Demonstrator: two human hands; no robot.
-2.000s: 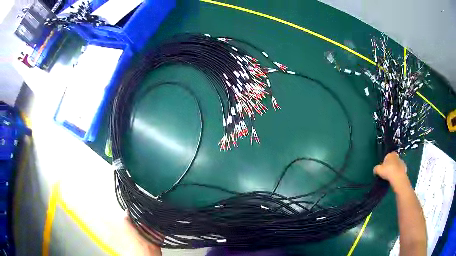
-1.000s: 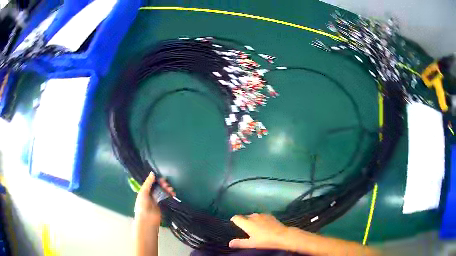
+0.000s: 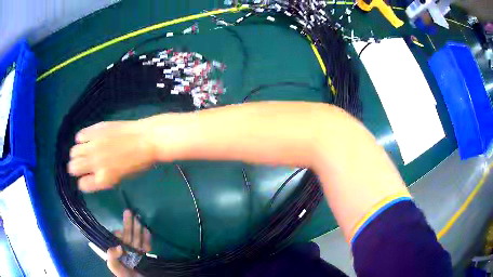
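A thick bundle of black cables [image 3: 346, 81] lies in a large open loop on the green bench. One end fans out in red and white tips [image 3: 189, 76] at the upper left; the other end spreads at the top right. My right hand [image 3: 105, 154] reaches across to the left side of the loop, fingers curled over the cables. My left hand [image 3: 130, 243] is at the lower left, around the bundle at a silvery band [image 3: 130, 259], its fingers raised inside the loop.
White paper sheet [image 3: 405, 97] lies right of the loop, beside a blue bin [image 3: 465, 100]. Blue bins [image 3: 22, 108] with paper stand at the left edge. A yellow tool [image 3: 385, 11] lies at the top right. Yellow tape lines cross the bench.
My right hand has moved from the fanned end at the right, along the front, to the loop's left side. My left hand stays near the band. The view has shifted and turned.
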